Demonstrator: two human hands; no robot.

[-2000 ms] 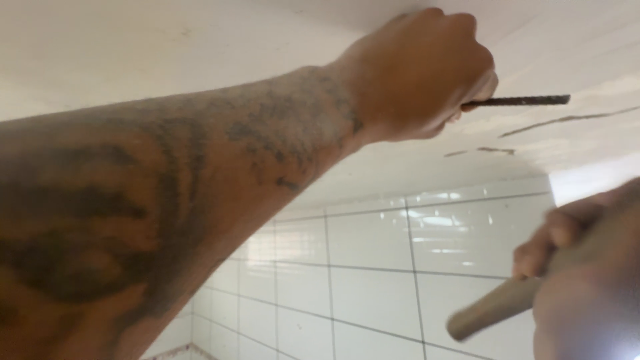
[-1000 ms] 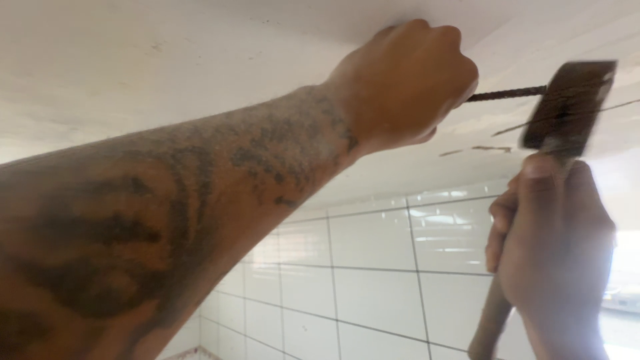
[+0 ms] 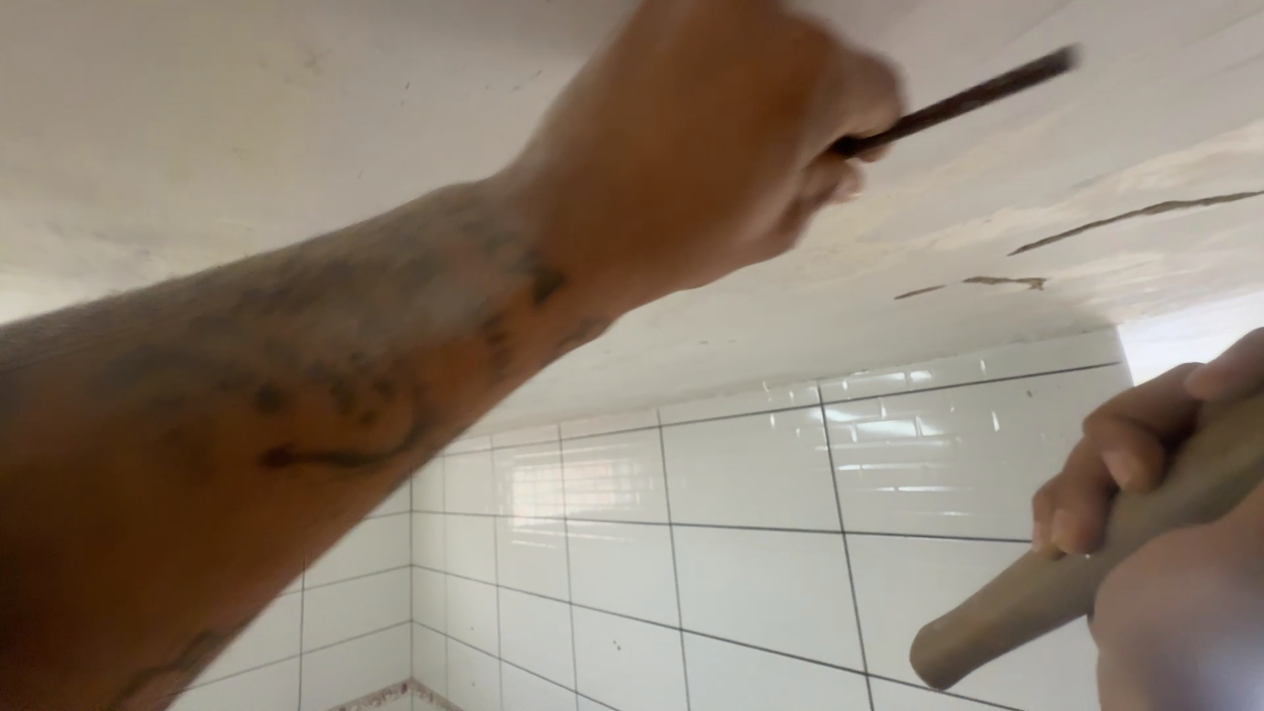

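Near the ceiling, at the top centre, my left hand [image 3: 721, 148] is closed around a dark ribbed metal rod [image 3: 978, 99]. The rod's free end sticks out to the right; its other end is hidden by the hand. At the lower right my right hand [image 3: 1136, 494] grips a hammer by its wooden handle [image 3: 1027, 612], whose butt points down and left. The hammer's head is out of view. The two hands are apart, and the rod and handle do not touch.
Just overhead is a pale plastered ceiling [image 3: 395, 118], with long narrow cracks [image 3: 1136, 222] at the right. Below it stands a wall of glossy white tiles [image 3: 750, 484] with dark joints, meeting another tiled wall at a corner. Bright light enters at the right edge.
A second ago the hammer's head was at the rod's end; my right hand has since drawn back to the right with it. The rod now tilts more steeply upward to the right.
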